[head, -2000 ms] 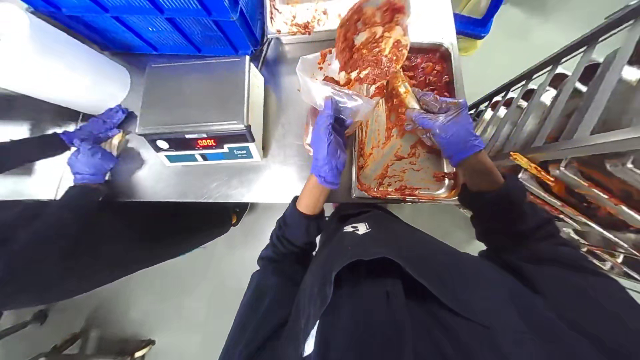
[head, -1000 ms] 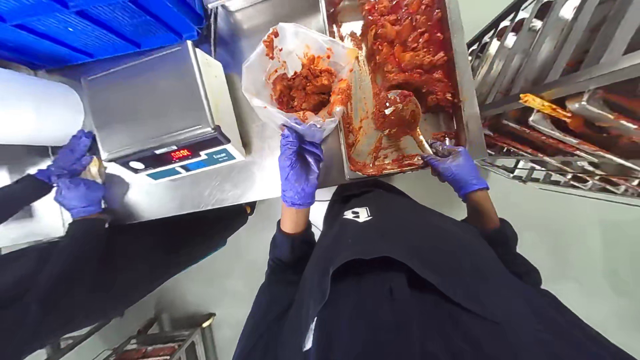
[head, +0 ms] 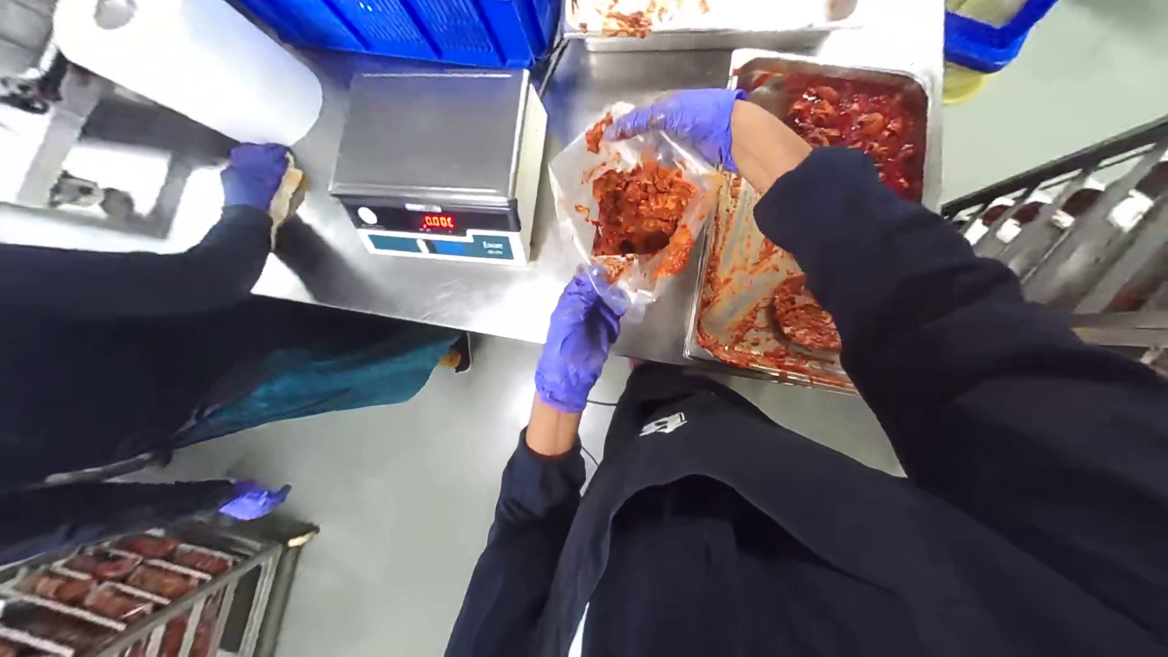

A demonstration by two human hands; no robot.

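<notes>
My left hand [head: 577,342], in a purple glove, grips the near rim of a clear plastic bag [head: 573,205]. Red, sauce-coated food [head: 643,210] fills the bag's middle, with smears on the rim. Over the bag's far edge reaches my right hand [head: 689,123], also gloved, its fingers closed on the plastic. Right of the bag lies a steel tray [head: 744,255] with red sauced food at its far end and smears nearer me. A sauce-covered scoop [head: 808,315] seems to rest at its near end, partly behind my right sleeve.
Left of the bag stands a digital scale [head: 433,137]. Blue crates [head: 429,27], a white roll [head: 192,64] and another tray [head: 712,41] are farther back. A co-worker's gloved hand [head: 254,175] rests on the table at left. Metal racks stand right [head: 1086,228] and lower left [head: 219,593].
My right hand has left the scoop handle in the tray and moved left to the bag's far edge, where it holds the plastic. My left hand keeps its hold on the bag.
</notes>
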